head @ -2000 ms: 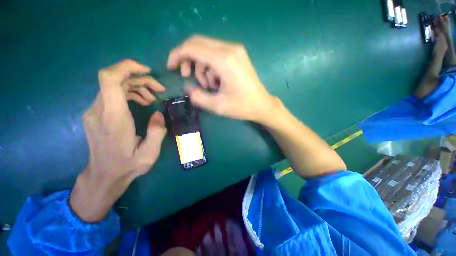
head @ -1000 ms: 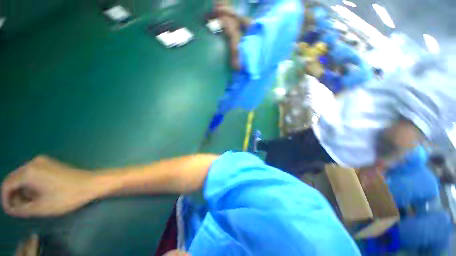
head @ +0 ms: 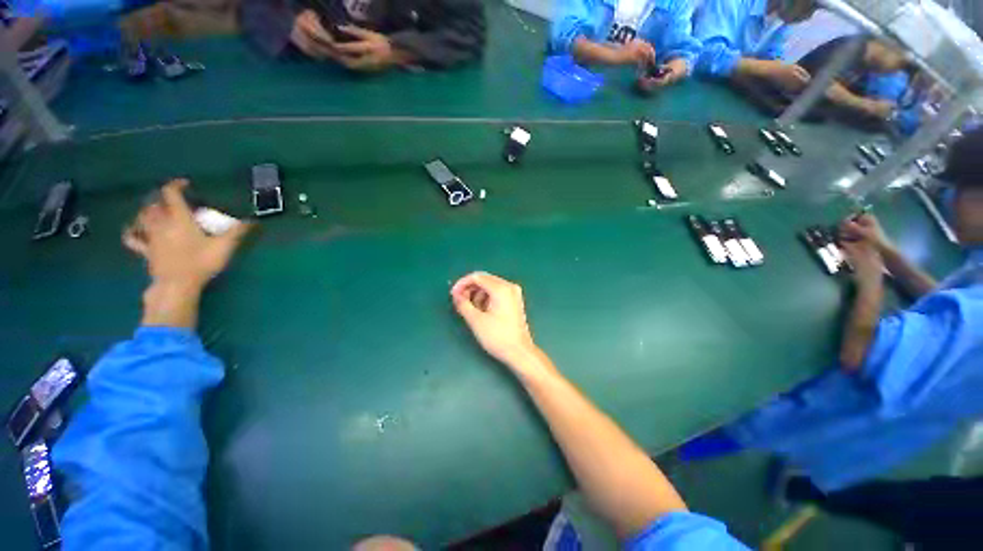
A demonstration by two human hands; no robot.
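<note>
My left hand (head: pixel 183 250) is stretched forward at the left, slightly blurred, fingers spread around a part-built phone whose white patch (head: pixel 216 221) shows beside the thumb. The hand hides the rest of it, and a firm grip cannot be made out. My right hand (head: pixel 496 314) is over the middle of the green mat (head: pixel 345 355), fingers curled to the thumb. No object shows clearly in it.
Waiting phones lie singly beyond my hands (head: pixel 266 189), (head: pixel 448 182), one with an oval ring (head: pixel 78 226) near it. Grouped phones (head: pixel 727 241) lie right, near a neighbouring worker's hands (head: pixel 862 239). Two shiny phones (head: pixel 41 400) lie at the lower left. Workers sit across the bench.
The view has swung from the right back over the bench. My left hand now reaches far forward at the left. The phone that lay between my hands is no longer there.
</note>
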